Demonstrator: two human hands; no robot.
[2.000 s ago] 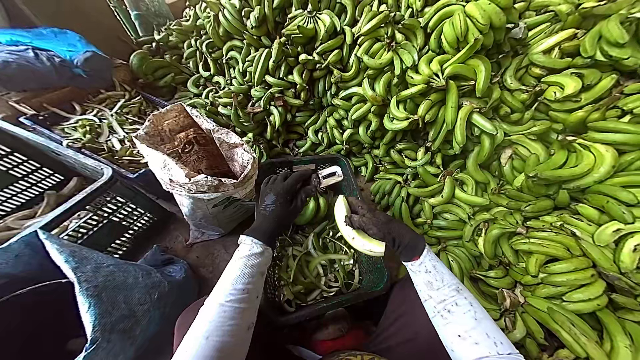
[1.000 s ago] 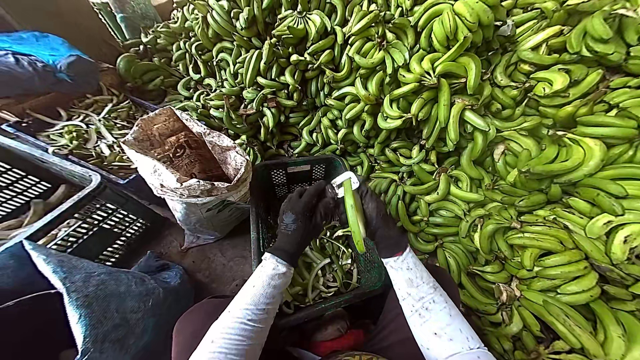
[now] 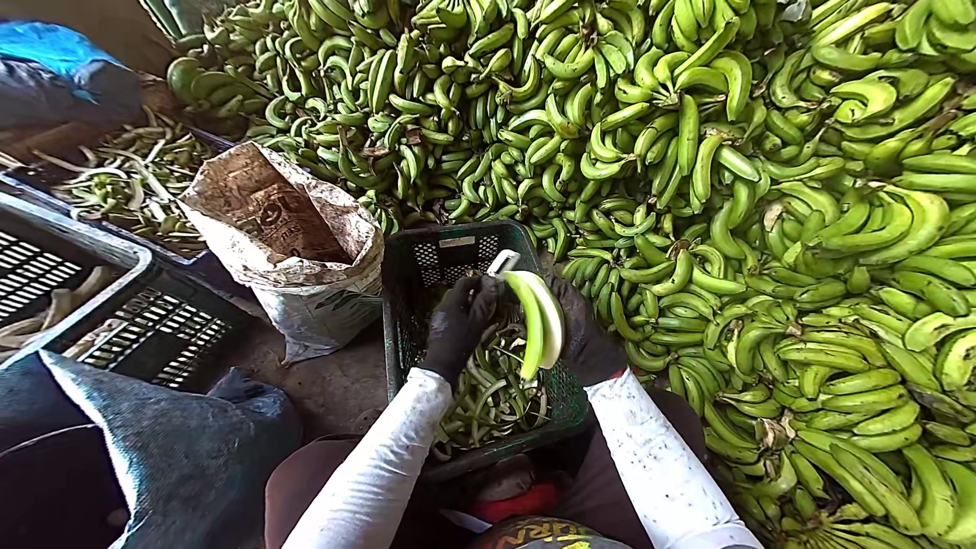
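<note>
My left hand (image 3: 460, 320), in a dark glove, is closed around a white-headed peeler (image 3: 503, 262). The peeler's head touches the top end of a green banana or plantain (image 3: 550, 324). My right hand (image 3: 583, 332), also gloved, grips that fruit from the right. A strip of green peel (image 3: 528, 324) hangs off it, and pale flesh shows beside the strip. Both hands are above a dark green plastic crate (image 3: 390, 305) holding many peel strips (image 3: 488, 404).
A heap of green bananas or plantains (image 3: 686, 152) fills the back and right. An open woven sack (image 3: 320, 297) stands left of the crate. Farther left are a ventilated crate (image 3: 164, 335), peel scraps (image 3: 145, 183) and a blue-grey sack (image 3: 191, 442).
The fruit was held with its pale side showing, then upright against the peeler. Now a long green strip hangs away from it. The hands came together from farther apart.
</note>
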